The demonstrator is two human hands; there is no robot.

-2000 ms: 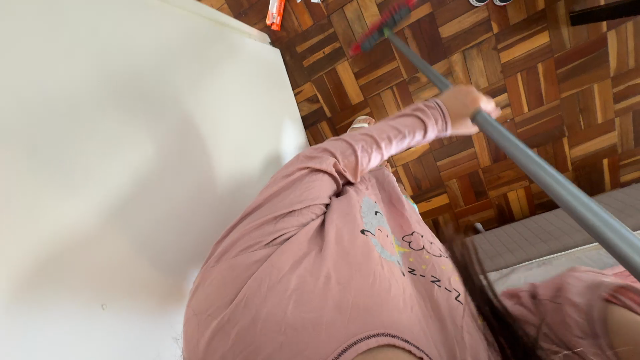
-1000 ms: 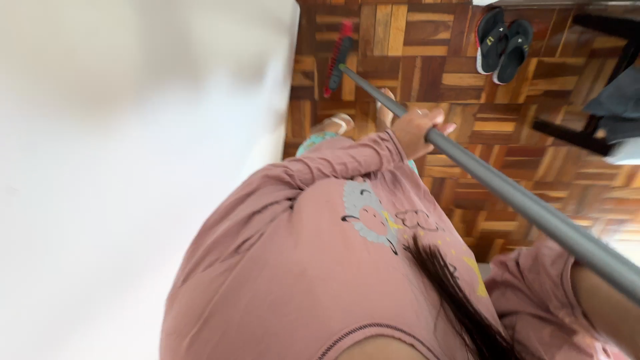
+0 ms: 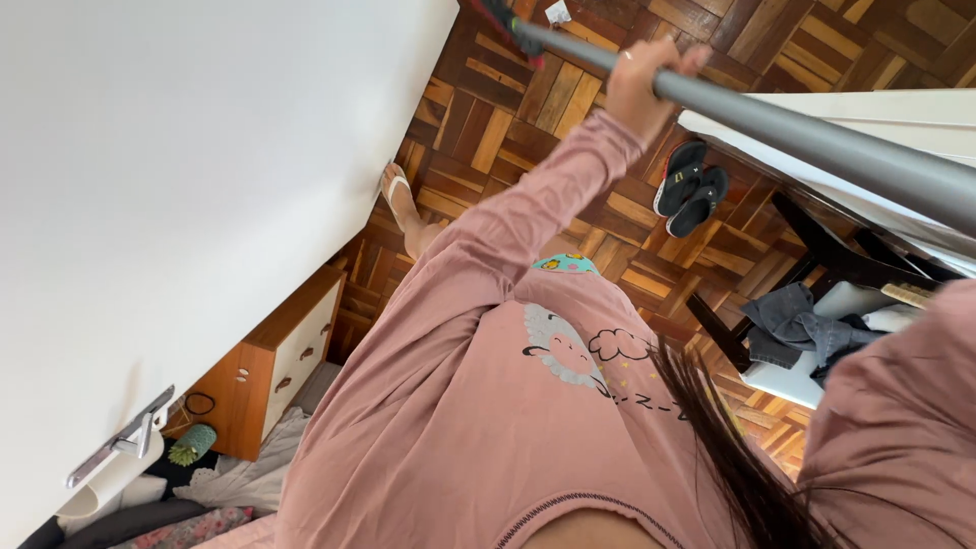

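Observation:
My left hand (image 3: 644,84) is wrapped around the grey handle (image 3: 801,133) of a broom, with a ring on one finger. Up and to the left of it, over the parquet floor, is the broom head (image 3: 507,27), dark with red bristles, blurred and partly cut off by the top edge. From there the handle slants down to the right edge of the view. My right hand is out of view; only its pink sleeve (image 3: 892,396) shows at the right. A small white scrap (image 3: 557,12) lies on the floor just right of the broom head.
A white door (image 3: 191,168) with a metal handle (image 3: 126,438) fills the left. Beyond it stands a wooden drawer unit (image 3: 297,343). Black slide sandals (image 3: 690,187) lie on the floor near a white panel (image 3: 862,114). At the right, a dark-legged chair (image 3: 793,381) holds folded clothes.
The view has shifted, so the drawer unit, door handle and white scrap now show. My left hand stays on the broom handle throughout.

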